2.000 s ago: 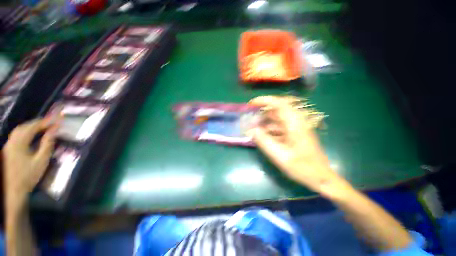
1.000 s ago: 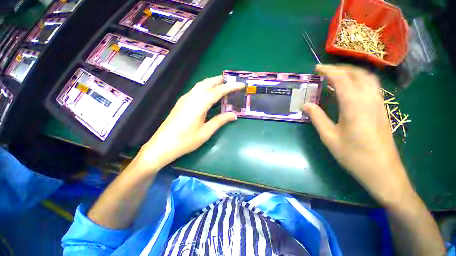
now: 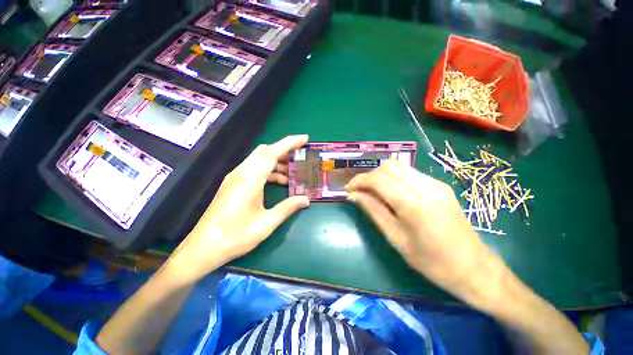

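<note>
A phone frame [image 3: 311, 173] with a pink rim lies flat on the green mat in front of me, its orange flex patch facing up. My left hand [image 3: 243, 201] grips its left end, fingers at the top edge and thumb at the bottom edge. My right hand [image 3: 416, 215] is over the frame's right half, thumb and fingertips pinched together at its lower middle. Whether a swab is between those fingertips cannot be made out. The hand hides part of the frame's right side.
A black foam tray [image 3: 239, 111] with several phone frames stands at left, another beyond it. A red bin [image 3: 513, 87] of swabs and a clear bag [image 3: 545, 114] are at back right. Loose swabs [image 3: 489, 184] lie right of my hand, beside a thin metallic tool [image 3: 415, 118].
My right hand has moved from the frame's right end onto its lower middle, fingertips now pinched. My left hand still holds the left end. The view has shifted, with bench items lower in the picture.
</note>
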